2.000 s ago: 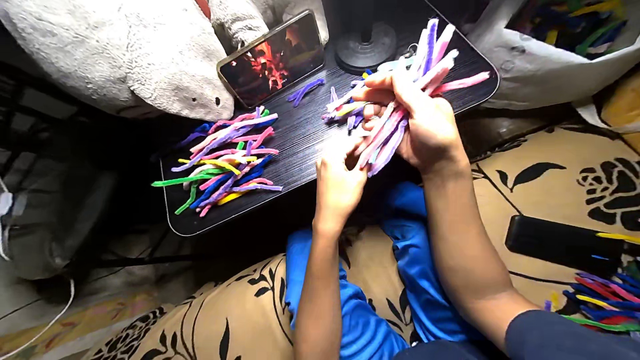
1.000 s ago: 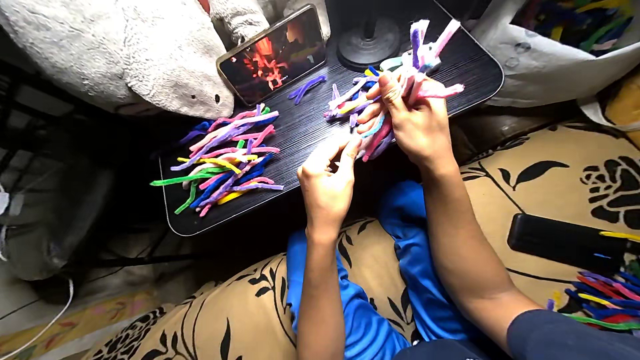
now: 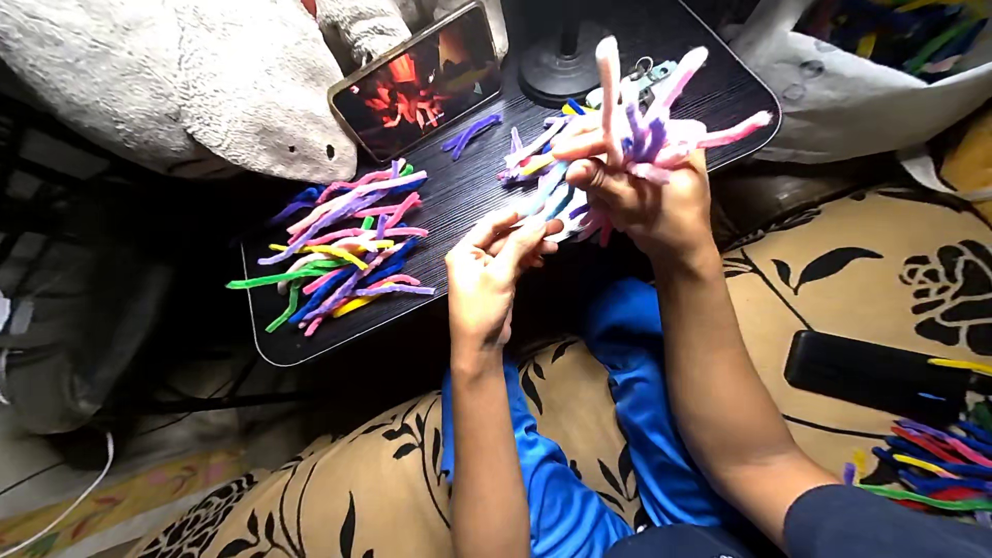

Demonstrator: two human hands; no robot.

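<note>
My right hand [image 3: 651, 194] grips a bundle of pink, white and purple fuzzy pipe-cleaner pieces [image 3: 674, 132] above the right part of a black table [image 3: 457, 209]. To its left, the fingers of my left hand [image 3: 504, 256] pinch the end of a light blue piece [image 3: 549, 186] that runs toward the bundle. Beneath and beside the bundle lie more mixed pieces [image 3: 535, 155], partly hidden by my right hand. A pile of multicoloured pieces [image 3: 349, 248] covers the table's left end. A purple twisted piece [image 3: 471, 133] lies in front of the phone.
A phone showing a picture [image 3: 422, 81] leans near a grey plush toy [image 3: 232, 93]. A round black stand base [image 3: 562, 74] is at the back. A white bag [image 3: 837, 93] holds more pieces. On the patterned cushion are a black device [image 3: 868, 376] and another coloured pile [image 3: 930, 465].
The bundle in my right hand has turned, its ends now fanned upward and right. My left hand has shifted away from the bundle, and a light blue piece now shows at its fingertips.
</note>
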